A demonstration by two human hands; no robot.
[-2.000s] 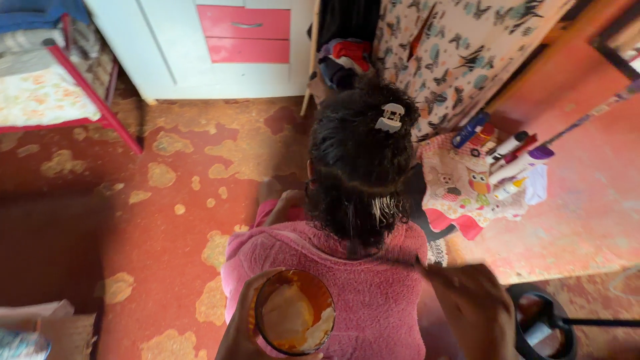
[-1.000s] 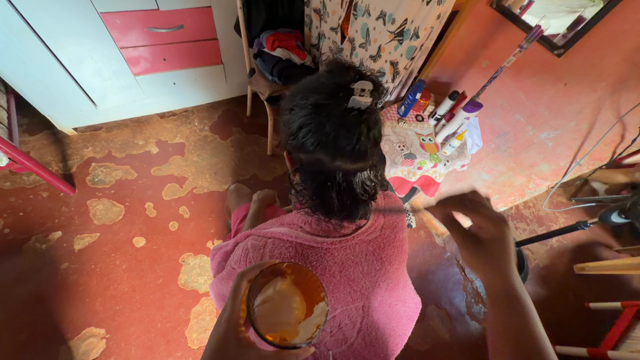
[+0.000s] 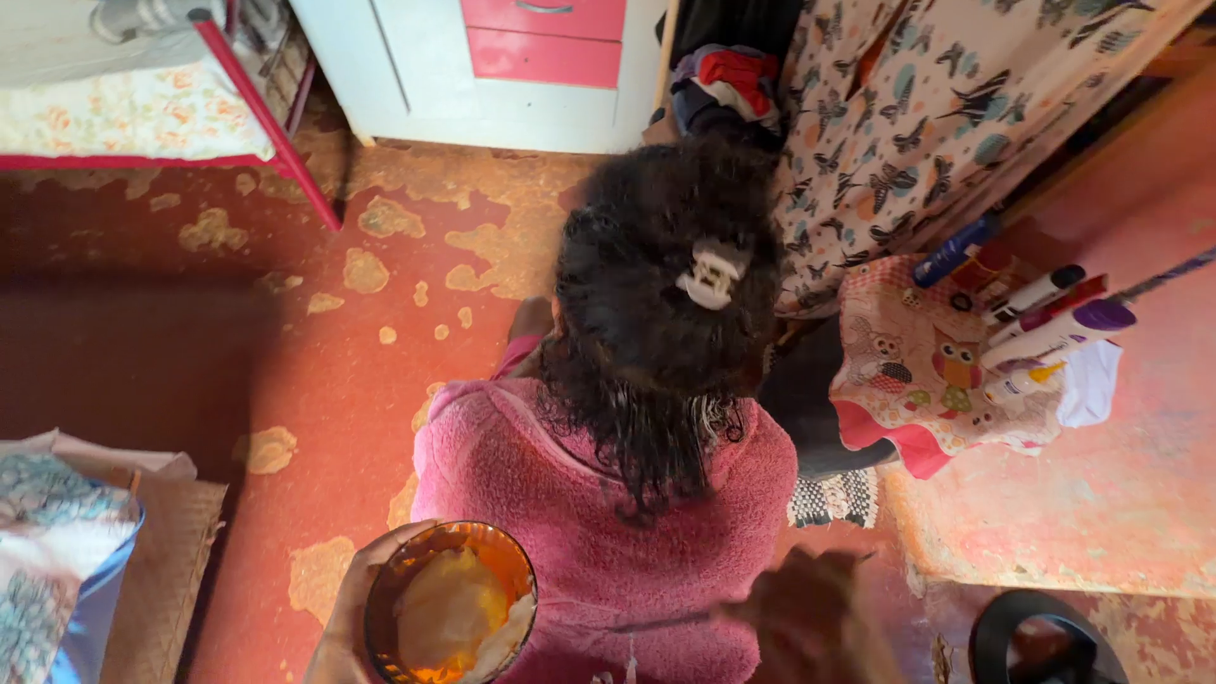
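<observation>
A seated person with dark hair [image 3: 655, 275], seen from behind, has part of it gathered up in a pale claw clip [image 3: 711, 277]; wet-looking strands hang loose at the nape. A pink towel [image 3: 608, 551] covers the person's shoulders and back. At the lower left, my left hand [image 3: 351, 598] holds an amber glass bowl [image 3: 451, 603] with a pale creamy substance inside. My right hand [image 3: 807, 613], blurred by motion, is at the towel's lower right, below the hair and apart from it. It holds a thin dark handle [image 3: 655, 622], whose far end is too blurred to tell.
Bottles [image 3: 1045, 332] stand on a cloth-covered small table [image 3: 950, 370] at the right. A butterfly-print curtain [image 3: 874, 161] and a white cabinet [image 3: 494, 114] are ahead. A cardboard box [image 3: 171, 570] lies lower left, a bed [image 3: 133, 114] upper left, a round black object [image 3: 1035, 636] lower right.
My right hand has moved down from beside the hair to the lower right of the towel. My left hand still holds the bowl. The view has shifted.
</observation>
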